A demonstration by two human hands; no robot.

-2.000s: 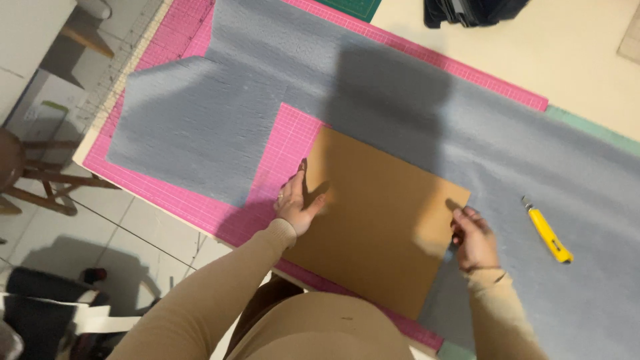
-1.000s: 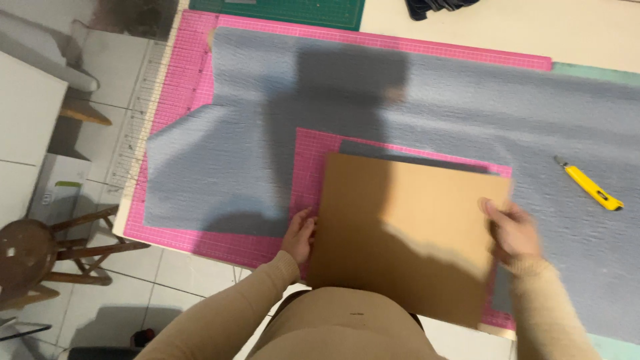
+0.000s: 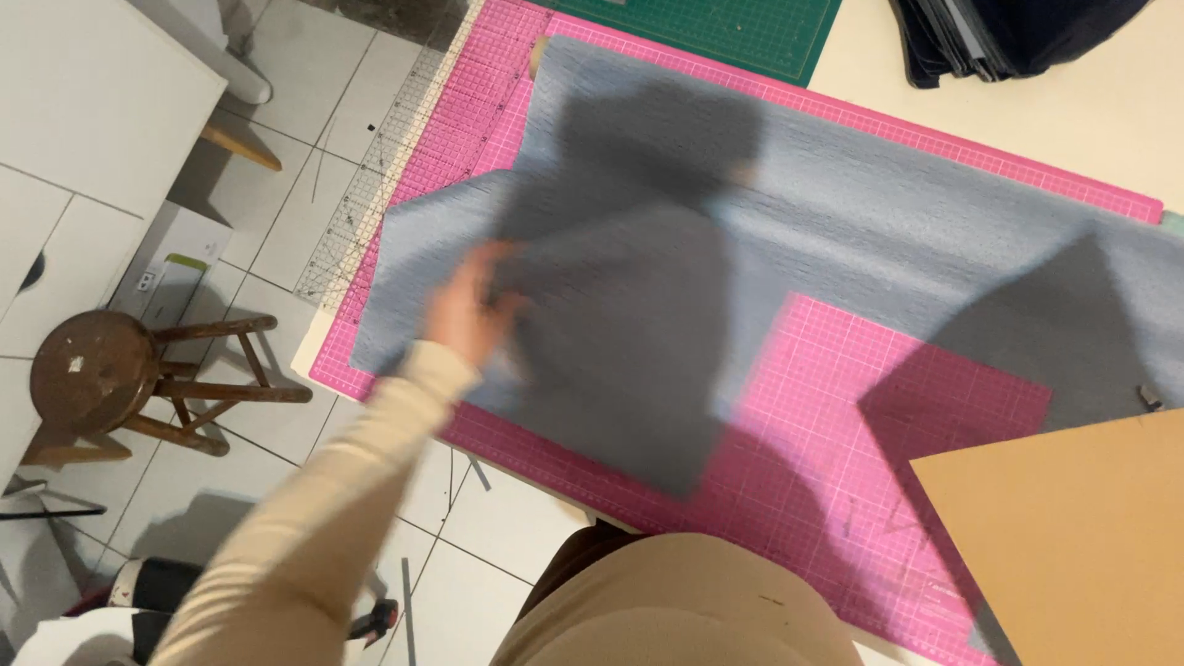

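Note:
My left hand (image 3: 476,305), blurred by motion, holds a dark grey square piece of sheet material (image 3: 638,342) by its left corner, above the left part of the blue-grey sheet (image 3: 832,231). Below and right of that piece, a cut-out area bares the pink cutting mat (image 3: 832,398). A tan board or card (image 3: 1073,536) is raised at the lower right and throws a shadow on the mat. My right hand is outside the view. By the board's top edge shows the metal tip of a cutter (image 3: 1150,398).
A green cutting mat (image 3: 731,32) and a stack of dark folded fabric (image 3: 1008,37) lie at the table's far side. A clear ruler (image 3: 361,185) runs along the left edge. A wooden stool (image 3: 97,370) stands on the tiled floor.
The tan board has moved from in front of me to the right. My left hand has left it and moved left, now holding the dark grey piece. My right hand has gone out of view.

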